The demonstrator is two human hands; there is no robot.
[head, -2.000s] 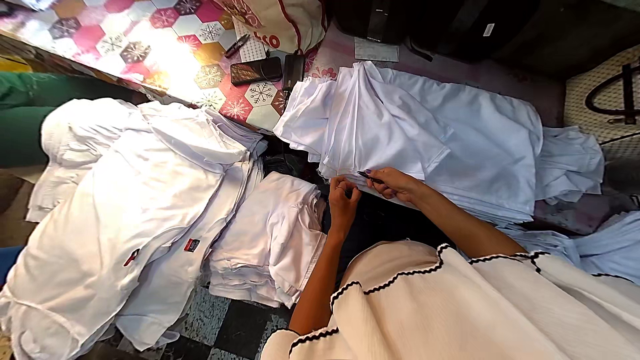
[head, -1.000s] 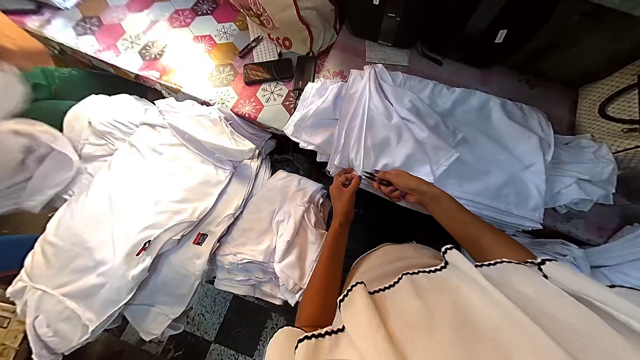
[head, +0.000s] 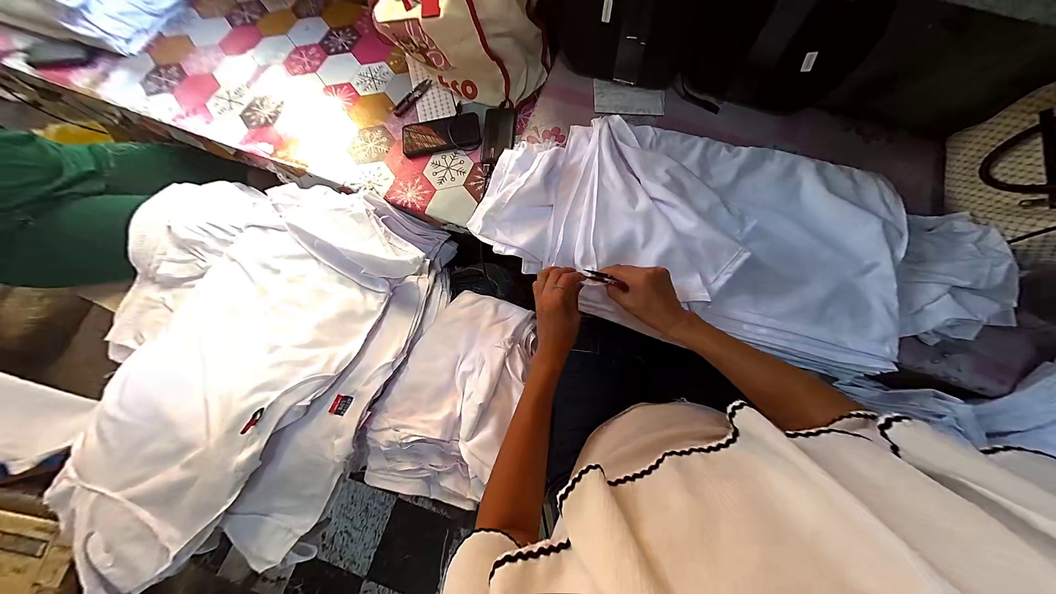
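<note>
My left hand [head: 558, 301] pinches the edge of a white garment [head: 652, 206] that lies on top of a stack of white cloth. Close beside it on the right, my right hand [head: 648, 295] holds a small dark tool, perhaps thread snips [head: 605, 279], whose tip points at the left fingertips. Whether its blades are apart cannot be made out. Folded white garments [head: 462, 388] are piled left of my left forearm. Further left lies a large heap of white shirts [head: 239, 305], two bearing small red and dark emblems.
On the patterned tablecloth [head: 305, 58] lie a smartphone [head: 441, 134], a pen [head: 412, 97] and a dark case [head: 498, 132] beside a cream tote bag [head: 470, 49]. Black bags [head: 718, 49] stand behind the stack, a woven handbag [head: 1002, 157] at right. A person in green [head: 107, 198] is at the left.
The white cloth that was blurred at the far left one second ago is no longer there; white cloth now shows lower at the left edge. My hands stay close together at the garment's edge.
</note>
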